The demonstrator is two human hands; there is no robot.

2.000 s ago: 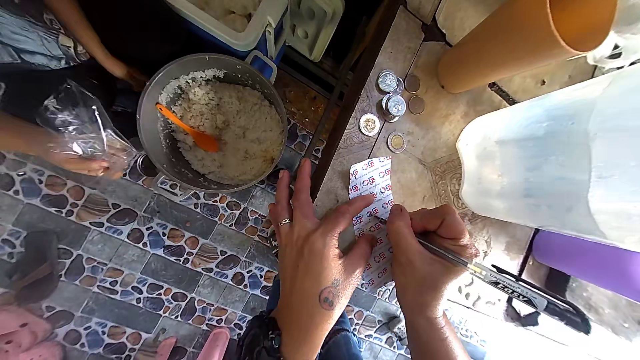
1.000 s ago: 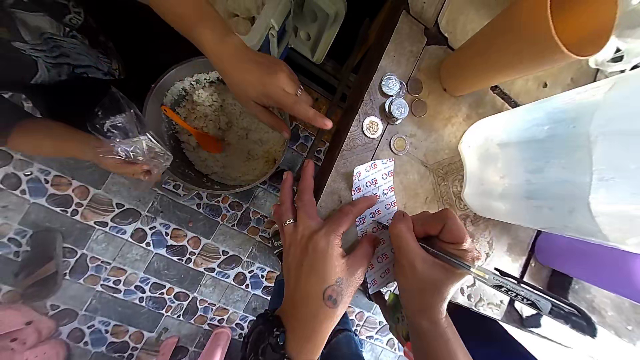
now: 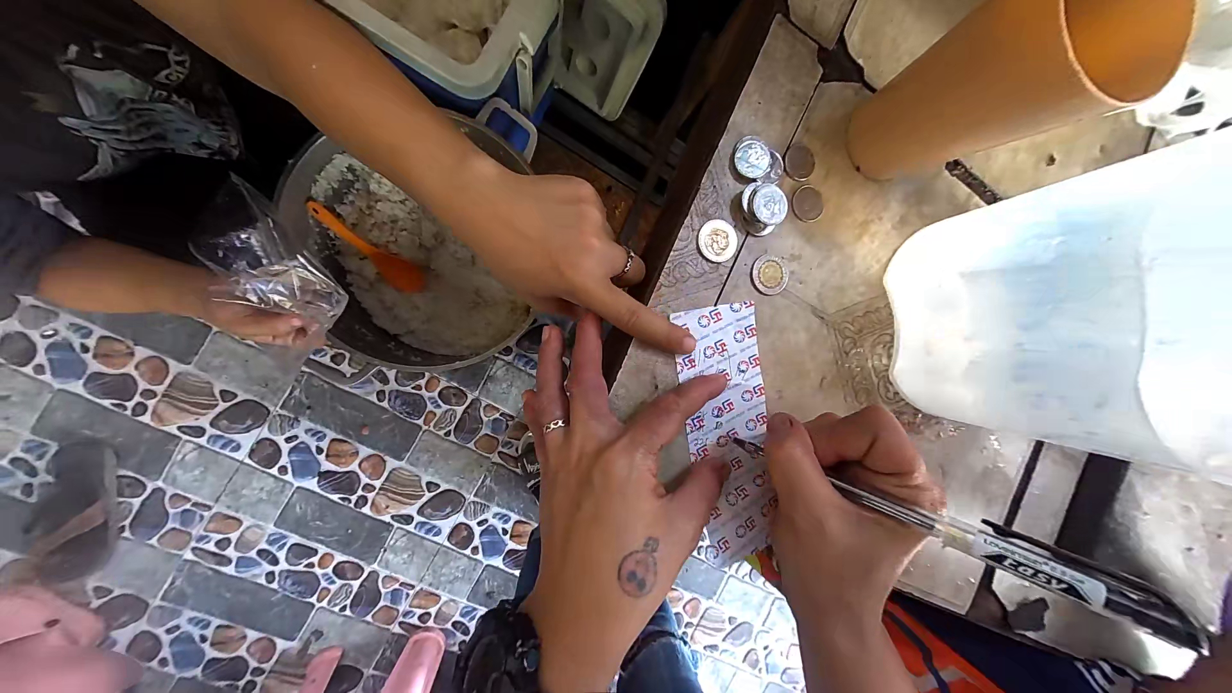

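A narrow strip of printed paper (image 3: 727, 414) lies at the edge of the tiled table, red and blue marks all over it. My left hand (image 3: 616, 472), with a ring and a tattoo, rests on the strip with its thumb and index finger, holding it against the table; the other fingers extend past the edge. In my right hand (image 3: 847, 510) is a clear ballpoint pen (image 3: 962, 539), its tip touching the paper between my two hands. Another person's hand (image 3: 568, 241) points with its index finger on the strip's upper left corner.
Several coins (image 3: 768, 204) lie above the paper. A tan cylinder (image 3: 953, 91) and a translucent plastic container (image 3: 1039, 298) stand to the right. Left, a pot of rice (image 3: 443, 289) holds an orange spatula (image 3: 371, 250); the other person's second hand (image 3: 260, 322) holds a clear plastic bag (image 3: 289, 279).
The other person's arm has come in over the pot, and its pointing finger has moved right onto the paper. My hands stay at the strip with the pen.
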